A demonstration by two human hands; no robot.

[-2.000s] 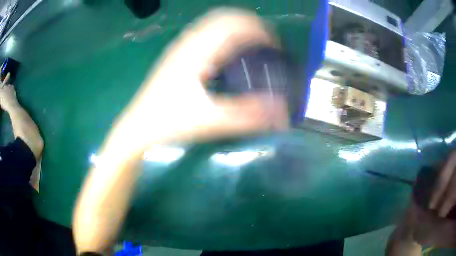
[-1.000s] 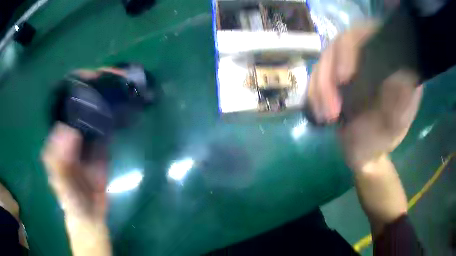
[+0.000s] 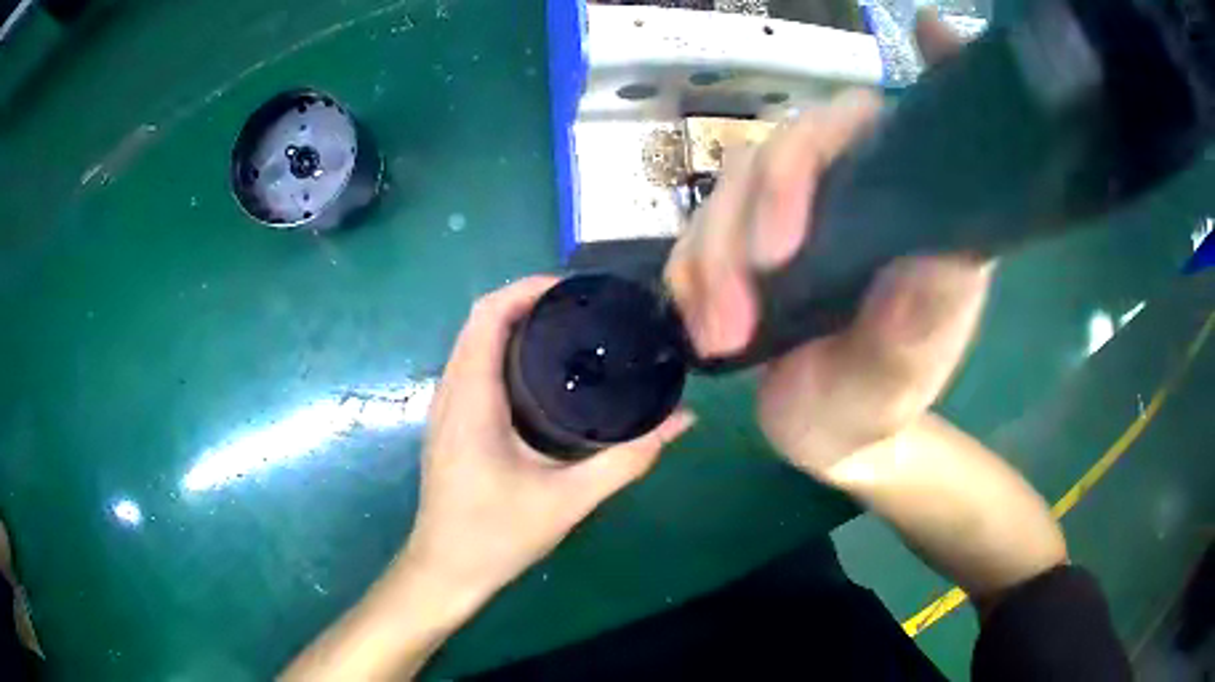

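My left hand point(image 3: 500, 466) grips a black round housing point(image 3: 586, 366) with its flat face up, in front of the feeder. Small shiny specks show near the face's centre. My right hand point(image 3: 853, 293) grips a thick black electric screwdriver point(image 3: 973, 160), which slants from the upper right down to the housing's right side. The fingers hide the driver's bit, so contact with the housing cannot be told. A second housing point(image 3: 300, 160) stands on the green bench at the upper left, its face with a centre hole and small holes showing.
The white screw feeder point(image 3: 726, 56) with a blue side stands behind my hands, its brass-coloured outlet point(image 3: 726, 137) partly hidden by my right fingers. A clear plastic bag point(image 3: 903, 51) lies beside it. A yellow floor line point(image 3: 1106, 460) runs at the right.
My left hand has moved right with a housing to the bench's middle. The driver has swung in beside it. The second housing now stands free at the upper left.
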